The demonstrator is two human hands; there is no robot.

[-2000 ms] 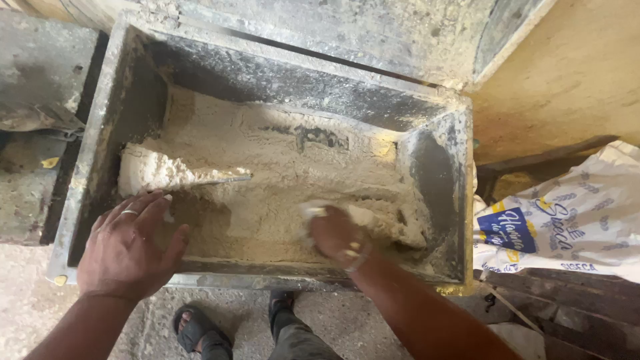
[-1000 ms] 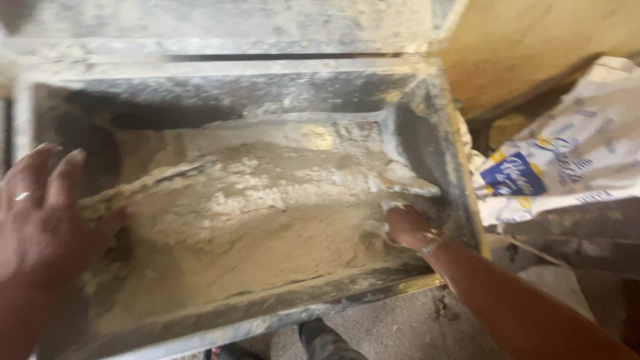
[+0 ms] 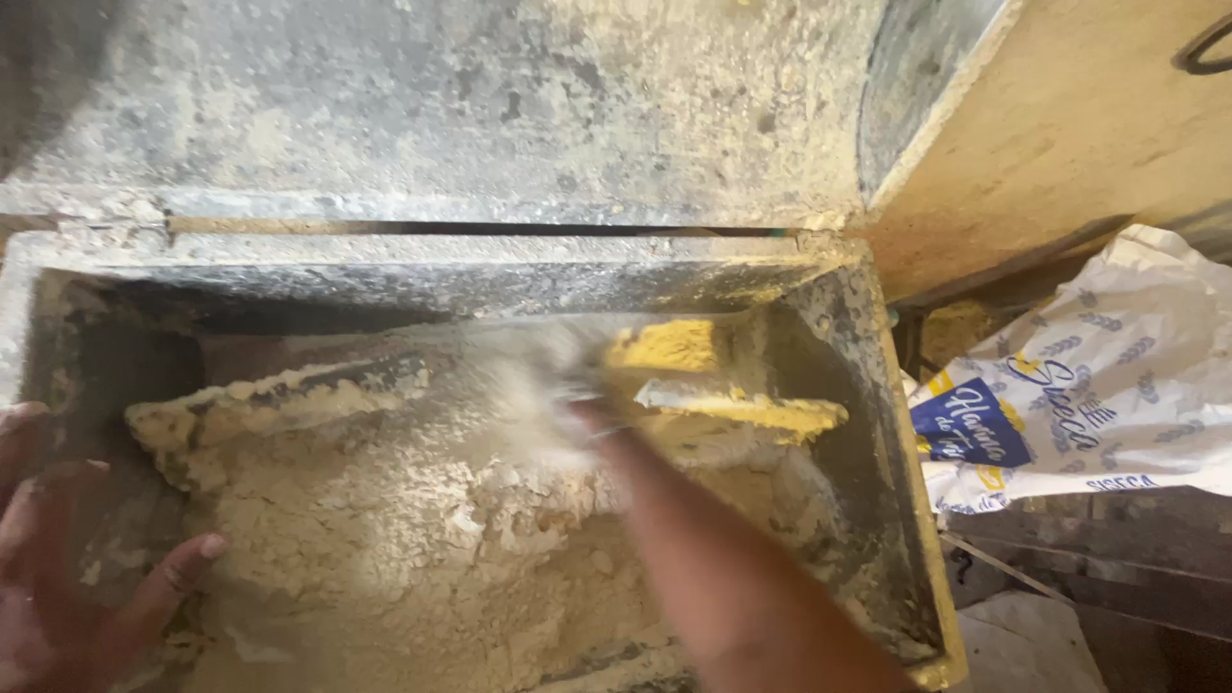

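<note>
A metal mixing trough [image 3: 433,248] holds a mass of pale flour and rough dough [image 3: 385,539]. Flour-caked mixer blades [image 3: 279,390] stick up at the left, with another yellow-crusted blade [image 3: 751,409] at the right. My right hand [image 3: 568,380] reaches into the middle of the trough, near its back wall; it is badly blurred, so its fingers and anything in them cannot be made out. At the lower left, my left hand [image 3: 87,568] is spread beside the trough's left side, with nothing visible in it.
A raised, flour-coated metal lid [image 3: 481,106] stands behind the trough. A printed flour sack [image 3: 1107,385] lies to the right, by a yellowish panel [image 3: 1068,125]. Below the sack are dark boards [image 3: 1155,577] and a pale sheet [image 3: 1030,640].
My right hand has moved from the right end of the trough to the middle back. The blades have changed position, and yellow material shows at the right. The view is closer.
</note>
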